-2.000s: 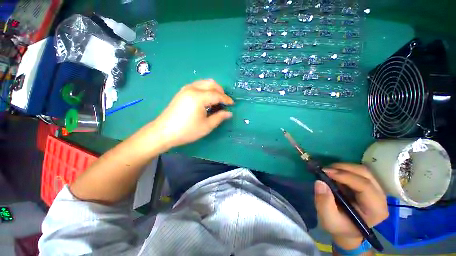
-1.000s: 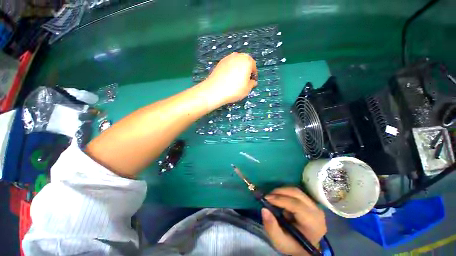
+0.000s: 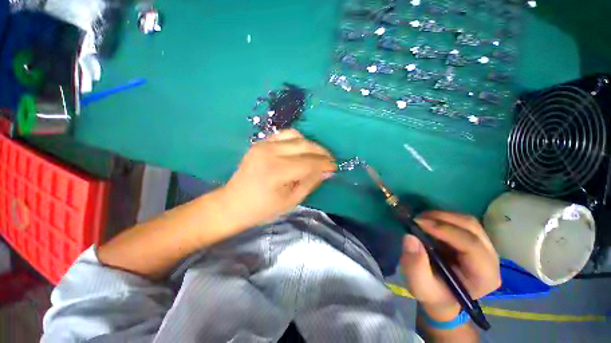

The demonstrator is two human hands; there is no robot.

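Note:
My left hand (image 3: 278, 171) is low over the green mat's front part, its fingertips closed on a small circuit board (image 3: 350, 164) that sticks out to the right. My right hand (image 3: 455, 258) holds the black soldering iron (image 3: 439, 260) like a pen. The iron's coppery tip points at the board, very near it; I cannot tell if they touch. A pile of wired components (image 3: 285, 107) with dark leads and small white heads lies just beyond my left hand. The clear blister tray (image 3: 415, 67) with rows of small boards and white dots lies at the far right.
A fan with a round grille (image 3: 556, 142) and an off-white waste pot (image 3: 519, 224) stand at the right. A whitish strip (image 3: 419, 157) lies below the tray. A blue stick (image 3: 114, 91), green-centred spools (image 3: 27, 114) and a red tray (image 3: 50, 201) are at the left.
My left hand was over the blister tray a second ago. It has come back towards me and now holds a small board beside the iron tip. My right hand still holds the iron.

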